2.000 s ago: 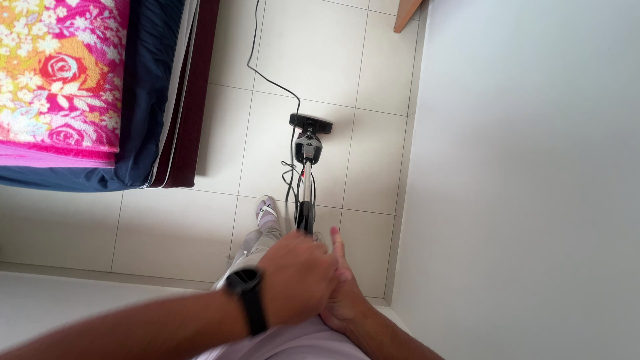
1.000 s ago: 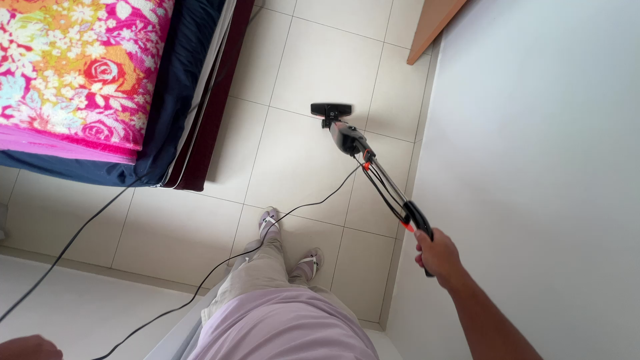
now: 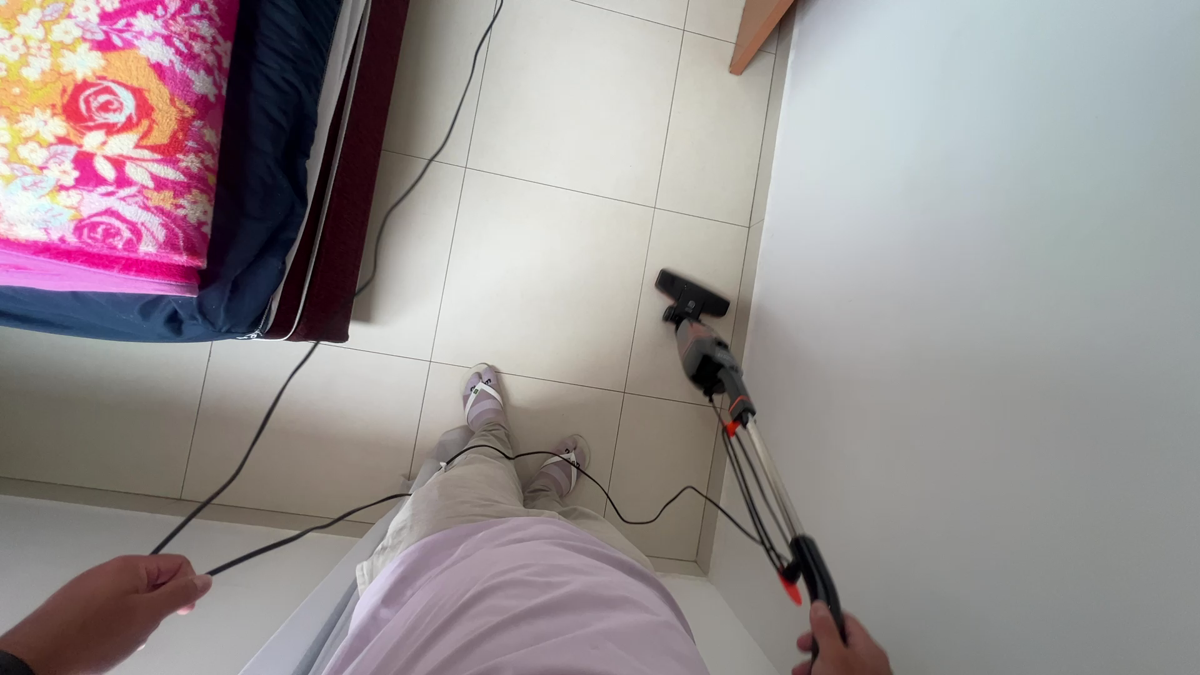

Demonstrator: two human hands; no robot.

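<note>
At the lower right, my right hand (image 3: 841, 641) grips the black handle of a corded stick vacuum cleaner (image 3: 707, 354). Its black floor head (image 3: 692, 292) rests on the tiles close to the right wall. Cord loops hang beside the silver tube. My left hand (image 3: 120, 600), at the lower left, is closed around the black power cord (image 3: 272, 410). From that hand one stretch of cord runs up past the bed corner and along the floor; the other crosses in front of my legs to the vacuum's handle.
A bed with a maroon base (image 3: 361, 202), navy bedding and a floral blanket (image 3: 103, 141) fills the upper left. A wooden furniture leg (image 3: 757, 33) stands at the top right beside the white wall (image 3: 975, 281). My feet in sandals (image 3: 484, 394) are on the tiled floor (image 3: 553, 272).
Two seconds ago both hands were together at the handle. Since one second ago, the vacuum head has moved toward the right wall, and my left hand has come further into view with the cord.
</note>
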